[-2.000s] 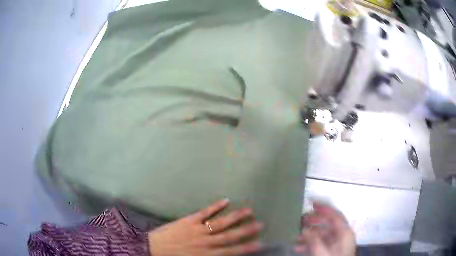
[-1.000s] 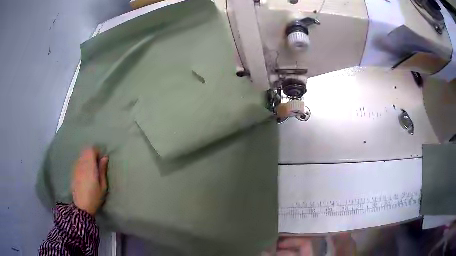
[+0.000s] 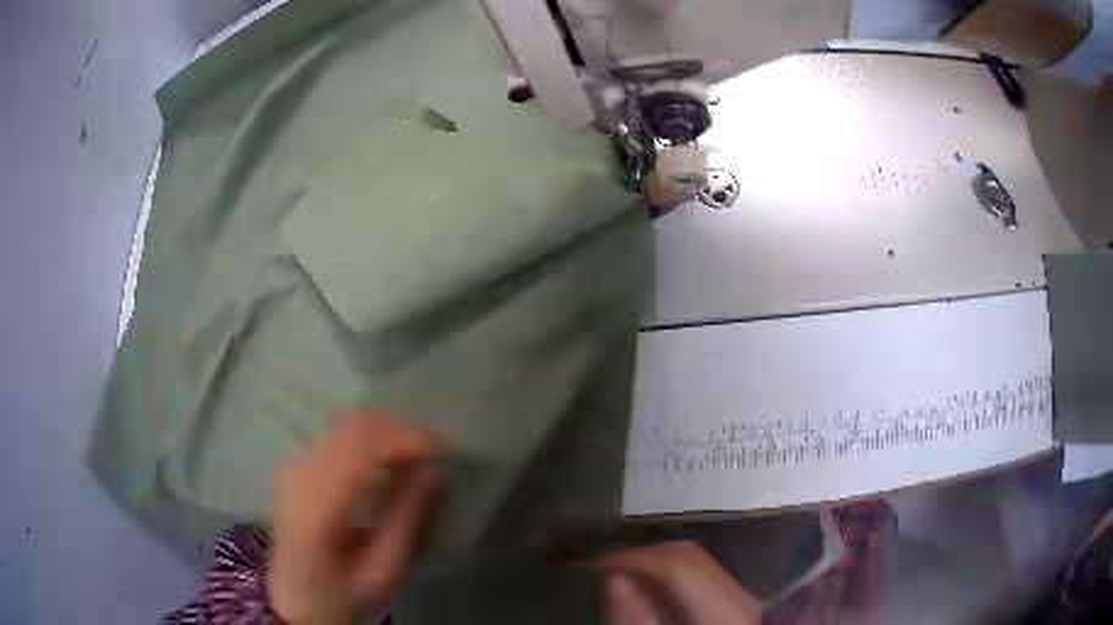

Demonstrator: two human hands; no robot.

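Observation:
A large sage-green cloth panel lies left of the needle, with a smaller green layer on top. The layers run under the presser foot area, beside the tan block. My left hand is blurred over the lower part of the cloth, fingers bent; its grip cannot be made out. My right hand is at the bottom edge of the picture, partly cut off, by the cloth's front edge; its fingertips are hidden or blurred.
The sewing machine head stands at the top. The cream machine bed lies right of the needle, with a printed ruler scale along the front. Another green piece is at the right edge. A pale surface is at the left.
My left hand has moved right and down across the cloth. My right hand has moved left to the cloth's lower edge. The view has shifted, and the lower cloth shows new folds.

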